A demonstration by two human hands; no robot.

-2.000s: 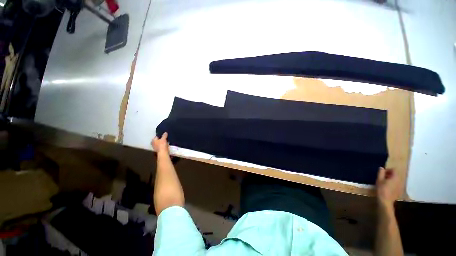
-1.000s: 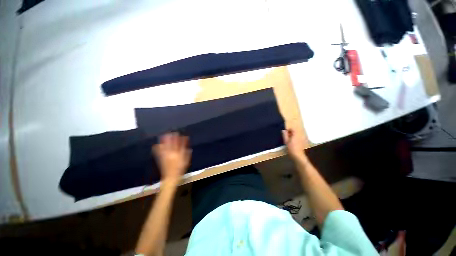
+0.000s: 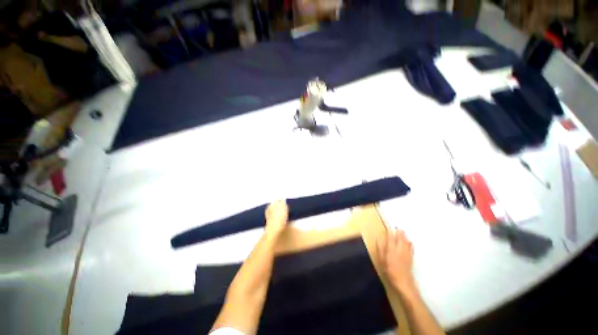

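Observation:
A long narrow dark stack of cut fabric (image 3: 341, 199) lies across the middle of the white table. My left hand (image 3: 277, 216) is closed over the middle of this stack; its fingertips are partly hard to see. Wide dark cut panels (image 3: 315, 281) lie flat at the near side, with a stepped left end, cut off by the lower picture edge. My left forearm crosses above them. My right hand (image 3: 395, 252) is just right of the panels' upper right corner, over the tan board patch, fingers loosely apart, slightly blurred, with nothing visible in it.
Shears (image 3: 461, 191), a red object (image 3: 480, 196) and a grey block (image 3: 522, 240) lie at right. Folded dark pieces (image 3: 495, 124) and a pale ruler (image 3: 567, 193) are farther right. A cutter (image 3: 310, 105) stands beyond, before a dark fabric lay (image 3: 216, 88). A stand base (image 3: 61, 220) is at left.
The view has tilted up, showing the far table. My left hand has moved off the wide panels onto the narrow stack. My right hand has left the panels' right edge and moved forward.

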